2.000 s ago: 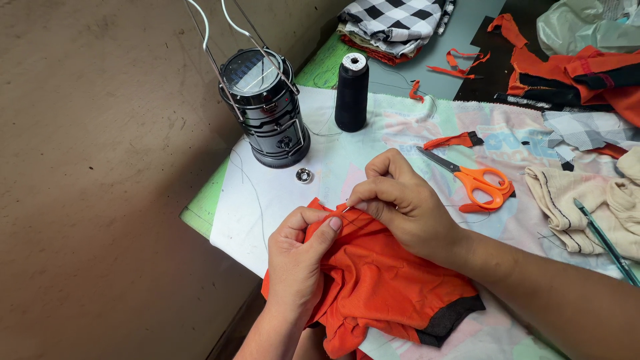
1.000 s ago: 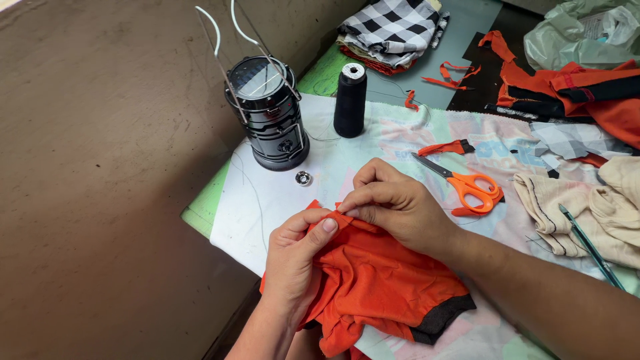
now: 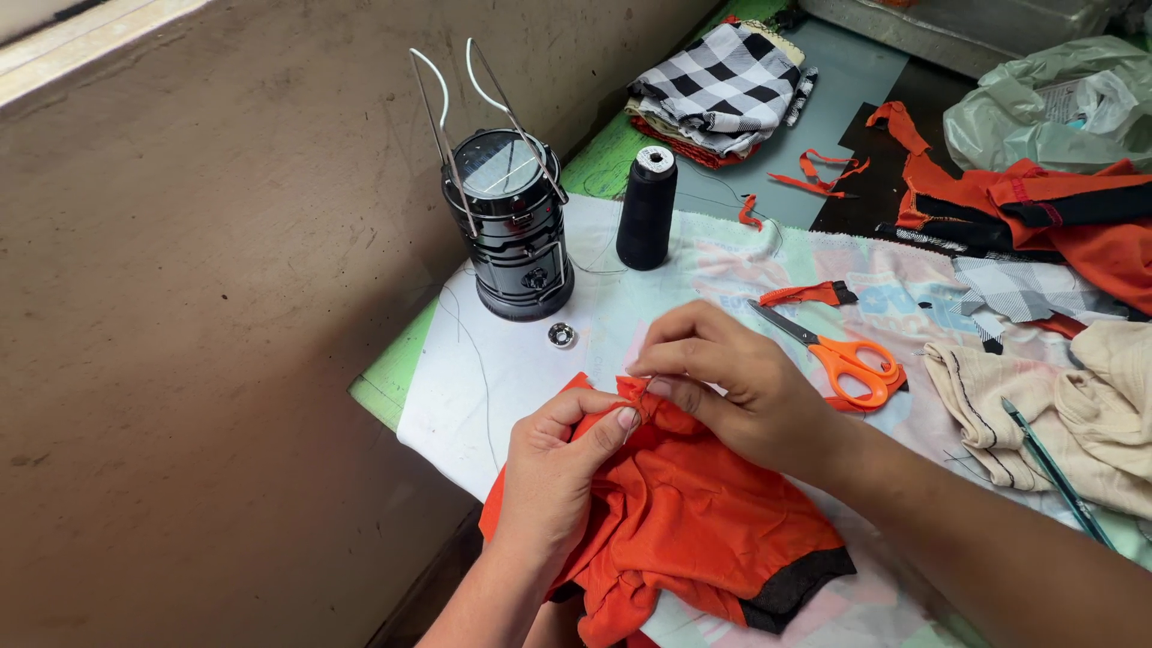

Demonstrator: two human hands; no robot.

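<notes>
Orange-red fabric with a dark band at one corner (image 3: pixel 720 531) hangs over the near edge of the table. My left hand (image 3: pixel 562 463) pinches its upper edge between thumb and forefinger. Just right of it, my right hand (image 3: pixel 729 387) has thumb and fingertips together at the raised edge; a thin glint shows at the fingertips, too small to identify for certain. Beyond my hands lies a small metal bobbin (image 3: pixel 562 336). Scissors with orange handles (image 3: pixel 846 360) rest to the right of my right hand.
A black lantern (image 3: pixel 513 234) and a cone of black thread (image 3: pixel 648 211) stand at the back. Folded checkered fabric (image 3: pixel 720 85), orange scraps (image 3: pixel 1035 207), a plastic bag (image 3: pixel 1044 112), beige cloth (image 3: pixel 1071 405) and a teal pen-like tool (image 3: pixel 1053 468) lie around. A wall (image 3: pixel 225 315) borders the left.
My right hand's fingers have opened slightly and lifted at the fabric edge, which now looks bunched. My left hand still pinches the fabric.
</notes>
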